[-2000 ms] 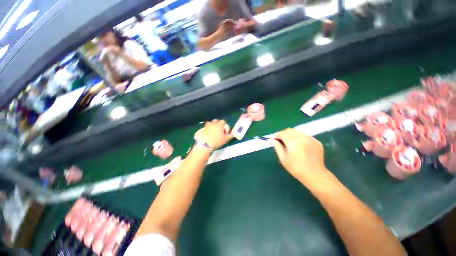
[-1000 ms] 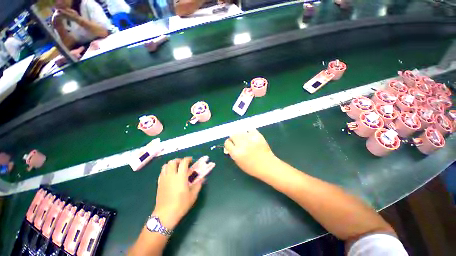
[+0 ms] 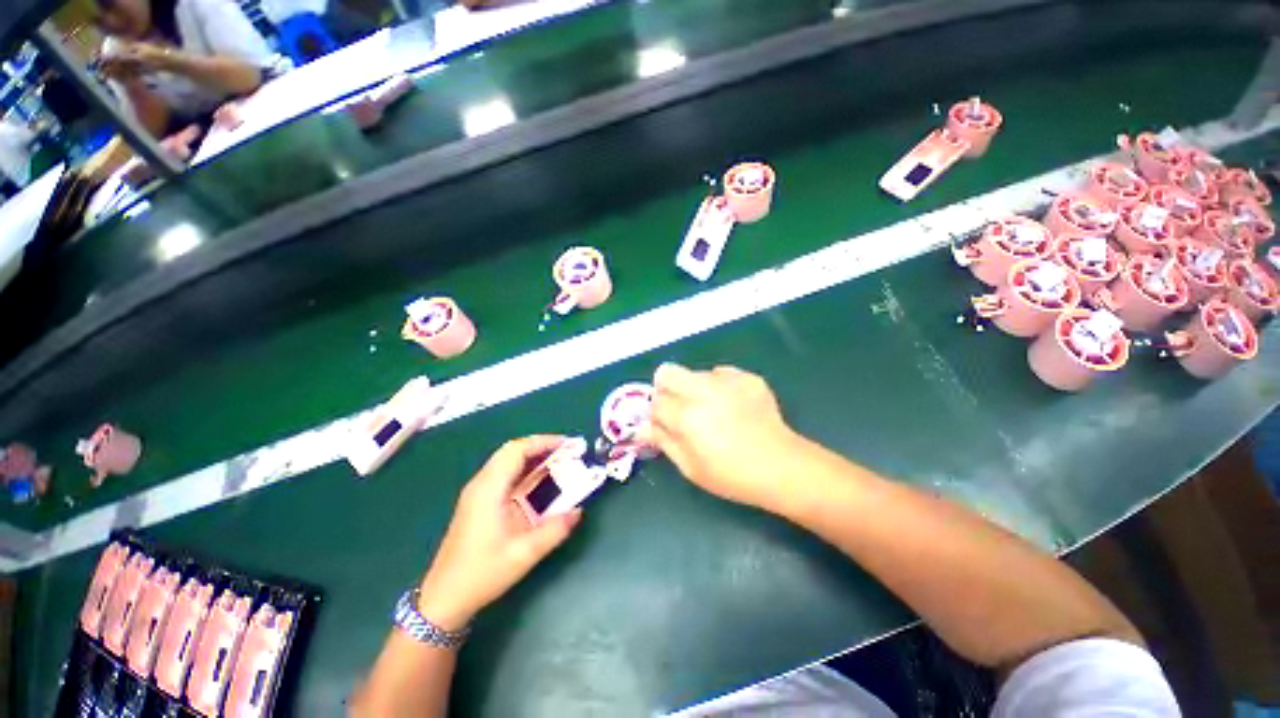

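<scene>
My left hand holds a pink handle with a dark window facing up, above the green worktop. My right hand holds a pink fan head by its right side, its spoked ring facing up. The handle's top end is close to the head's neck, with small dark and pale bits between them; whether they touch or are wired together I cannot tell. My right fingertips partly hide the head.
Another handle lies on the pale strip. Loose heads and two head-and-handle pairs lie on the green belt. Many heads cluster at right. A black tray holds handles at left. A person sits across the belt.
A fan head now shows in my right hand, beside the handle in my left. The handle in my left hand shows more fully. The view has shifted slightly.
</scene>
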